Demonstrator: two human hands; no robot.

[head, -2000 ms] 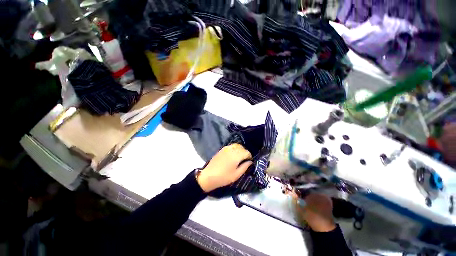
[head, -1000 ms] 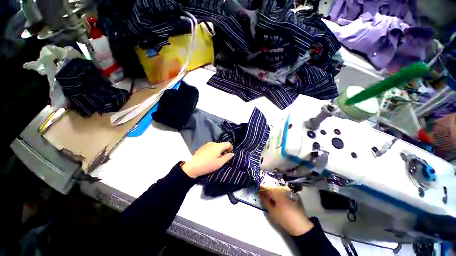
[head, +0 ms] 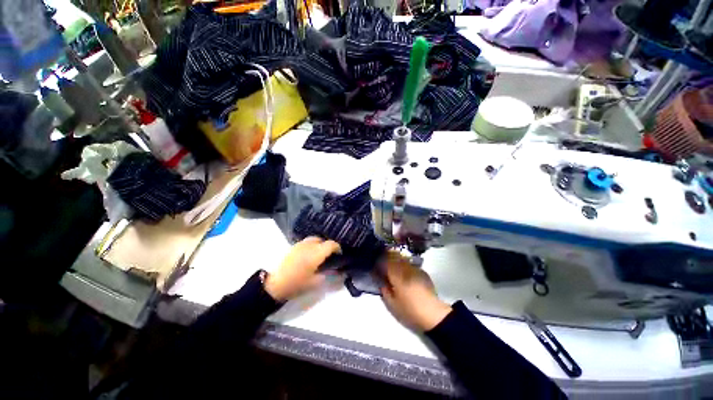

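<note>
The striped fabric piece (head: 340, 224) lies bunched at the left end of the sewing machine (head: 500, 183), against the needle area. A grey part (head: 299, 205) and a black part (head: 263, 184) of the cloth trail off to the left. My left hand (head: 301, 268) holds the cloth's near left edge, fingers partly hidden in it. My right hand (head: 410, 291) grips the cloth just in front of the presser foot (head: 413, 251), slightly blurred. The fingertips and the needle are hard to make out.
Thread snips (head: 553, 346) lie at the right on the table (head: 344, 344). Cardboard (head: 152, 248), a striped bundle (head: 148, 187) and a yellow bag (head: 262, 117) are at the left. A striped heap (head: 227, 58), a tape roll (head: 503, 119) and purple cloth (head: 535, 30) are behind.
The view has turned, and the green stick now looks upright. The striped cloth is more bunched and lower. Both hands are closer together on it, the right hand further up its edge.
</note>
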